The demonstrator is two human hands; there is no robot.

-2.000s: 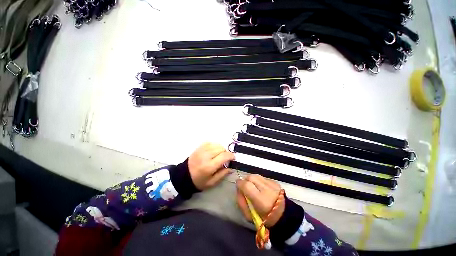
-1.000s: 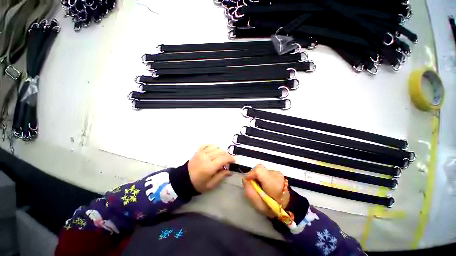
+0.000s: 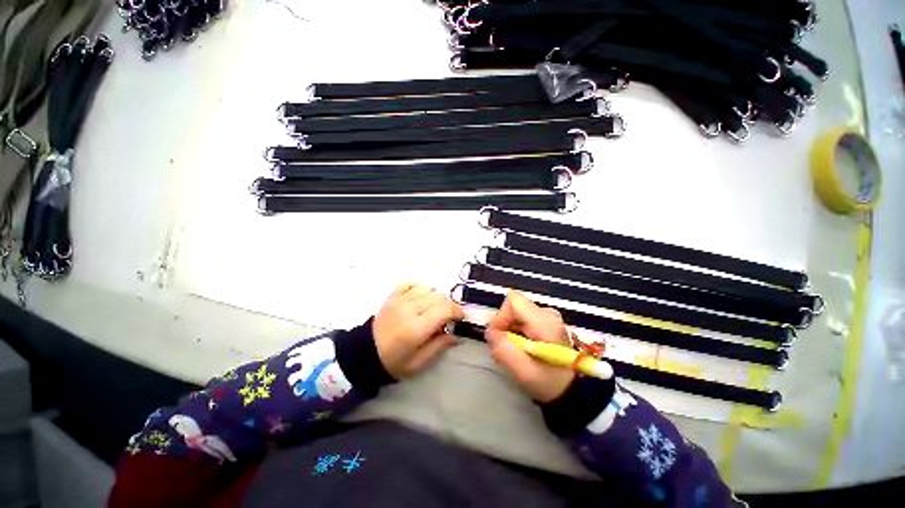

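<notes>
The nearest black webbing strap lies slanting on the table, with a silver D-ring at its right end. My left hand pinches its left end; the ring there is mostly hidden by the fingers. My right hand is closed around a slim yellow pen-like tool and rests over the strap just right of my left hand. The tool's back end points right, with an orange-red cord beside it. Its tip is hidden or too small to tell.
Several parallel black straps lie just beyond. Another group lies farther back. A large strap pile is at top right, a tape roll at right, a tied bundle and olive-grey webbing at left.
My right hand has moved up and slightly right along the strap. The yellow tool has swung from pointing down at its back end to pointing right. My left hand has hardly moved.
</notes>
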